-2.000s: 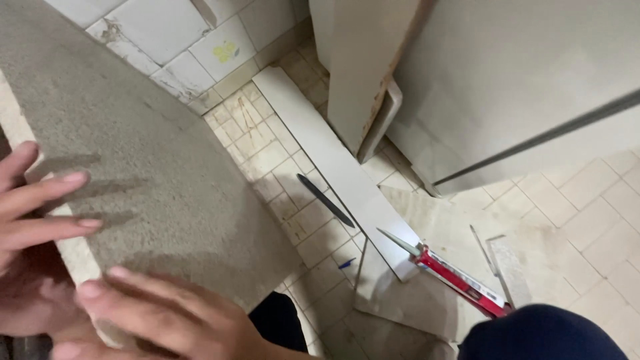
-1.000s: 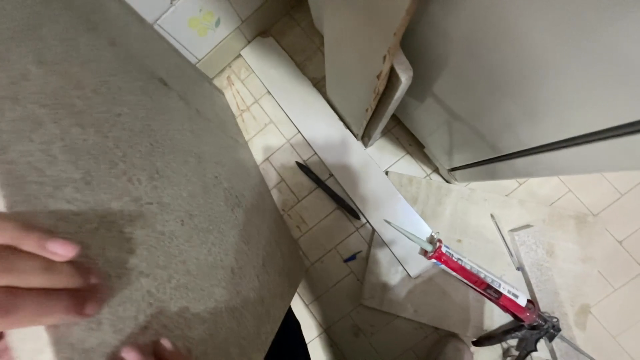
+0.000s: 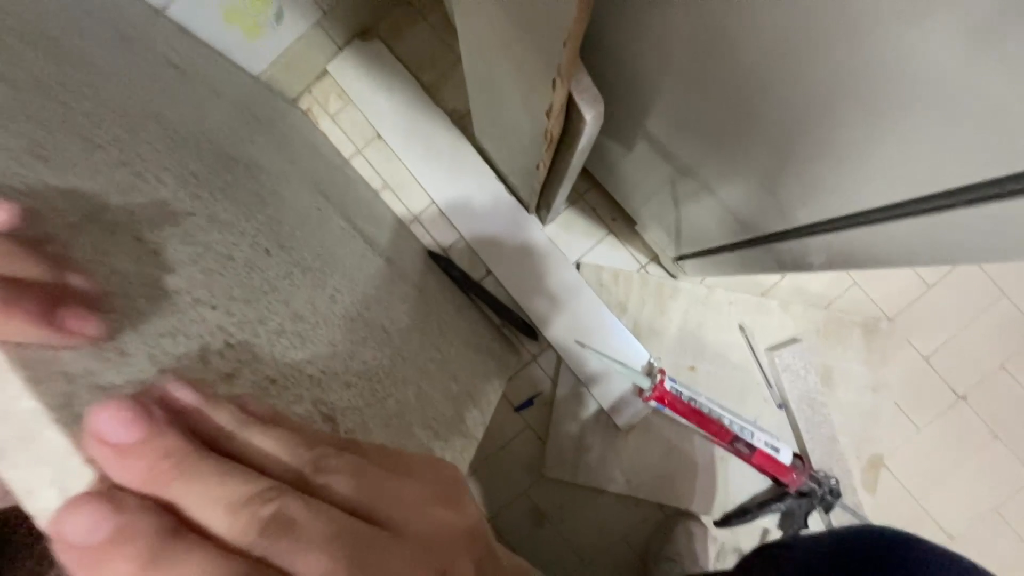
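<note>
A large grey stone slab with a rough face fills the left side, tilted, its pale edge at the lower left. My left hand lies with its fingers on the slab's face at the far left; the rest is out of view. Lower down, my right hand holds the slab at its edge, fingertips against the face. On the floor are a long white strip, a dark narrow tool partly behind the slab, and a red caulking gun with a tapered nozzle over the strip's end.
A grey cabinet-like body stands at the upper right beside an upright panel with a chipped edge. A flat pale board lies under the strip's end. A thin metal rod and a narrow offcut lie at the right. A knee shows at the bottom.
The slab has shifted right over the floor and now covers part of the area beside the dark tool. My right hand shows more fully than one second ago, at the slab's lower edge.
</note>
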